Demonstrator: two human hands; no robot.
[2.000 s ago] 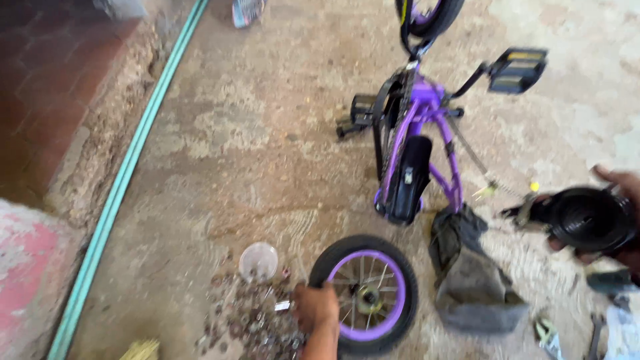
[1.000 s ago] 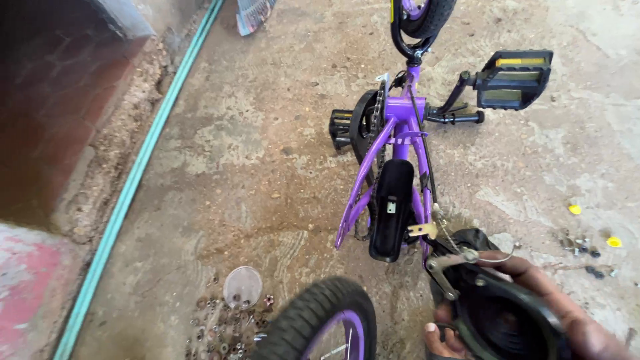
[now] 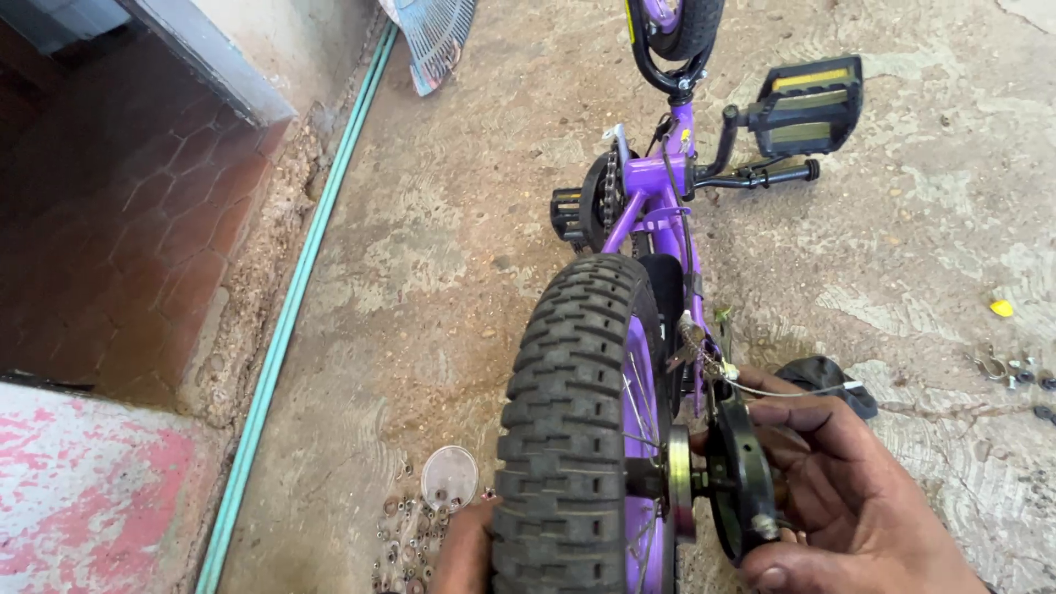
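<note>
A bicycle wheel with a knobby black tire [image 3: 565,429] and purple rim stands upright, tread toward me, at the bottom centre. My left hand [image 3: 464,549] is at the tire's left side, mostly hidden behind it; the wheel is held up there. My right hand [image 3: 850,495] grips a round black brake housing [image 3: 742,487] by its edge, just right of the brass-coloured hub drum [image 3: 680,483]. The axle end reaches toward the housing; whether they touch, I cannot tell. A brake cable [image 3: 792,391] runs from it beside the purple bicycle frame [image 3: 657,176], which lies beyond the wheel.
Loose small metal parts [image 3: 404,536] lie around a clear round lid [image 3: 450,477] at bottom left. Teal pipes [image 3: 289,322] run along the step. A dark cloth [image 3: 827,384], a yellow cap [image 3: 1001,308] and small hardware [image 3: 1013,375] are on the right. A pedal [image 3: 808,107] sticks out at top right.
The wheel lay flat two seconds ago and now stands upright beside the frame's rear end. My right hand has brought the brake housing from the right to the wheel's hub.
</note>
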